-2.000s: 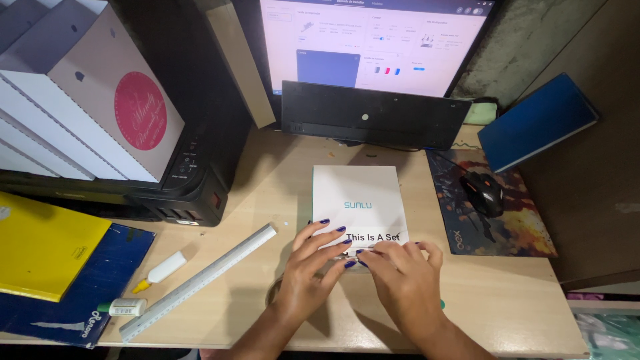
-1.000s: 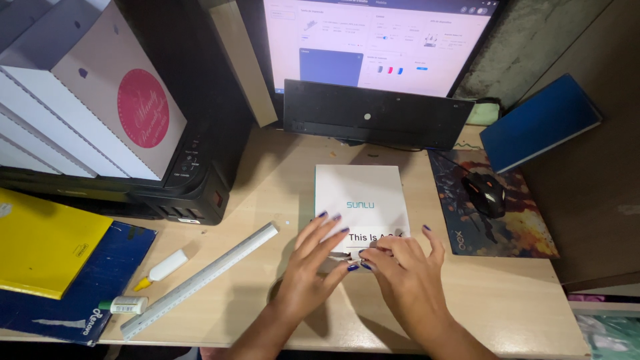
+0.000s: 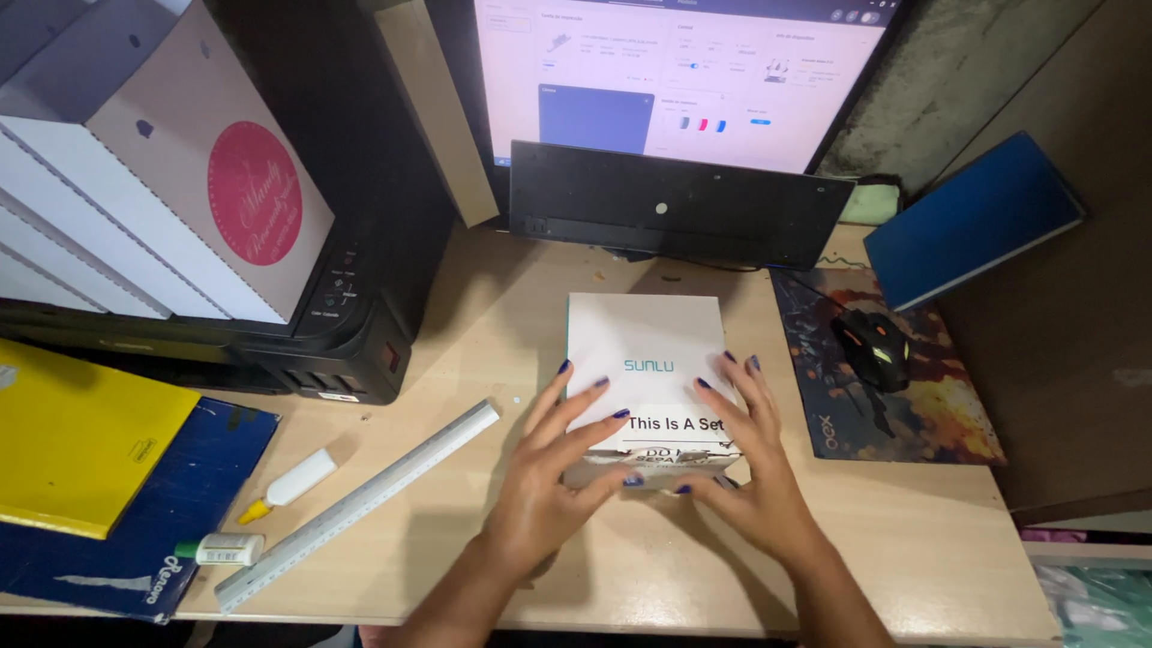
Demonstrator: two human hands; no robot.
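A white SUNLU cardboard box [image 3: 643,333] stands on the wooden desk before me, with a printed label, torn or wrinkled, over its near top edge. My left hand [image 3: 553,463] rests against the box's left side, fingertips on the top and thumb on the near face. On the right side my right hand [image 3: 751,450] lies in a similar way, fingers spread on the top and edge, thumb at the lower near face. Both hands touch the box from either side. Part of the near face is hidden by the thumbs.
At left lie a metal ruler [image 3: 360,504], a white tube with yellow tip [image 3: 301,477], a small green-capped bottle [image 3: 229,549] and yellow and blue folders [image 3: 81,441]. A black printer [image 3: 342,360] carries box files. A mouse [image 3: 871,349] sits on its mat; a keyboard [image 3: 675,198] leans against the monitor.
My hands have moved apart from the label at the near edge to the two sides of the box. Earlier their fingers were close together there.
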